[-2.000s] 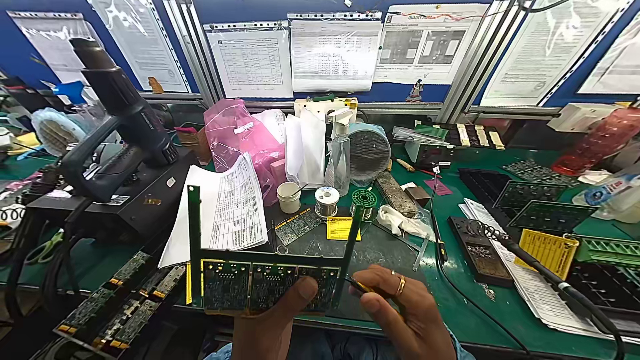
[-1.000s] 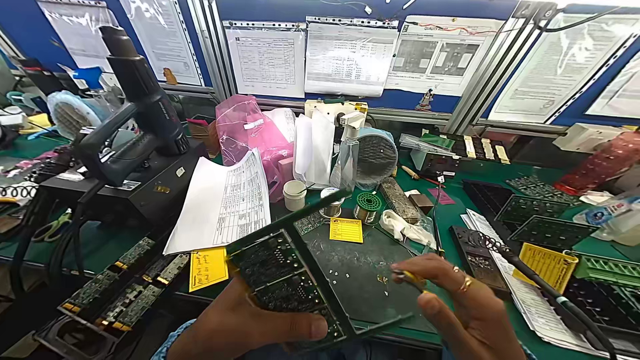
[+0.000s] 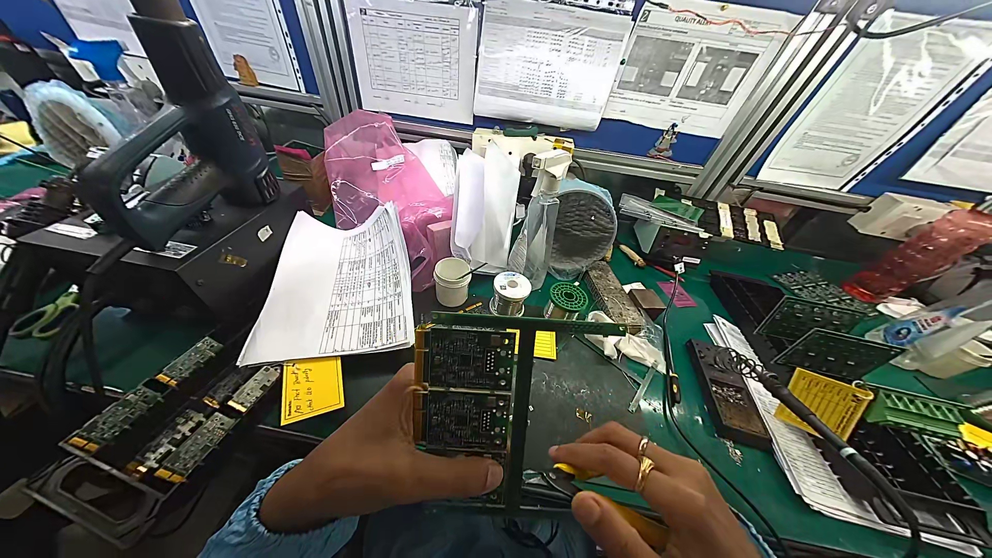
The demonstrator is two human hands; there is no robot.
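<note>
My left hand (image 3: pixel 387 457) grips a panel of green circuit boards (image 3: pixel 469 387) by its left and lower side, with the thumb lying across the lower board. A bare green rail of the panel runs down its right side, and another reaches right along its top. My right hand (image 3: pixel 651 496) holds a yellow-handled hand tool (image 3: pixel 632 523), perhaps cutters or pliers; the fingers hide much of it. The tool's dark head is close to the right of the panel's lower end. Whether it touches the panel I cannot tell.
Solder spools (image 3: pixel 511 294), a white tub (image 3: pixel 452 281) and a spray bottle (image 3: pixel 541 225) stand beyond the panel. Papers (image 3: pixel 333 287) and a hot-air gun (image 3: pixel 201 132) are at left, above a rack of boards (image 3: pixel 167 418). A soldering iron (image 3: pixel 806 418) and its cable lie at right.
My left hand has turned the panel, so its long rail now stands upright on the right instead of slanting. My right hand, with the tool, is closer to the panel's lower end.
</note>
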